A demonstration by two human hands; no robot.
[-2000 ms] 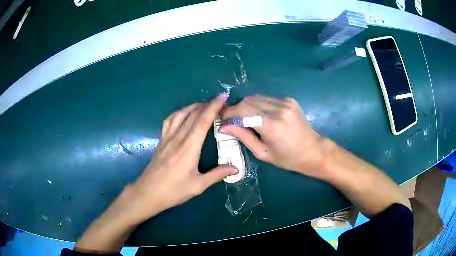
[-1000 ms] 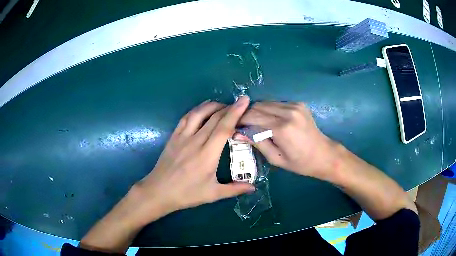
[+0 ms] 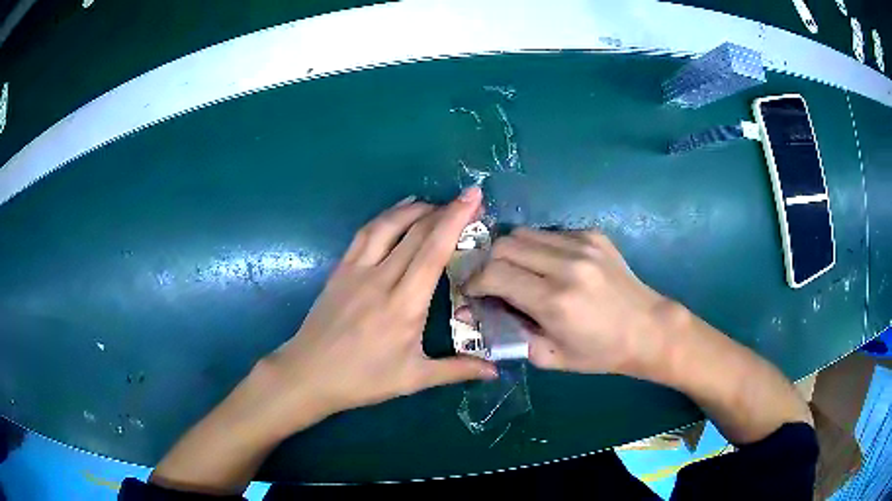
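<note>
A white plastic housing (image 3: 471,237) lies lengthwise on the green bench. Its upper and lower ends show small dark openings or ribs; its middle is partly hidden by my fingers. My left hand (image 3: 357,308) spans it, with the index fingertip just past the top end and the thumb at the bottom end. My right hand (image 3: 582,303) pinches a grey-blue strip (image 3: 508,341) with a pale shiny end, over the lower right part of the housing. Its fingertips touch or hover at the housing; contact is unclear. Wrinkled clear tape (image 3: 496,403) shows below and above the housing.
A thick grey-blue stack of strips (image 3: 716,74) and a smaller bundle (image 3: 706,140) lie at the upper right, beside a smartphone (image 3: 797,186). A white rail (image 3: 391,34) crosses behind them. Several loose white pieces (image 3: 858,41) lie on the far green surface.
My right hand has moved down the housing with the strip, uncovering the upper end. My left hand has barely moved since one second ago. Loose white pieces on the far surface have shifted.
</note>
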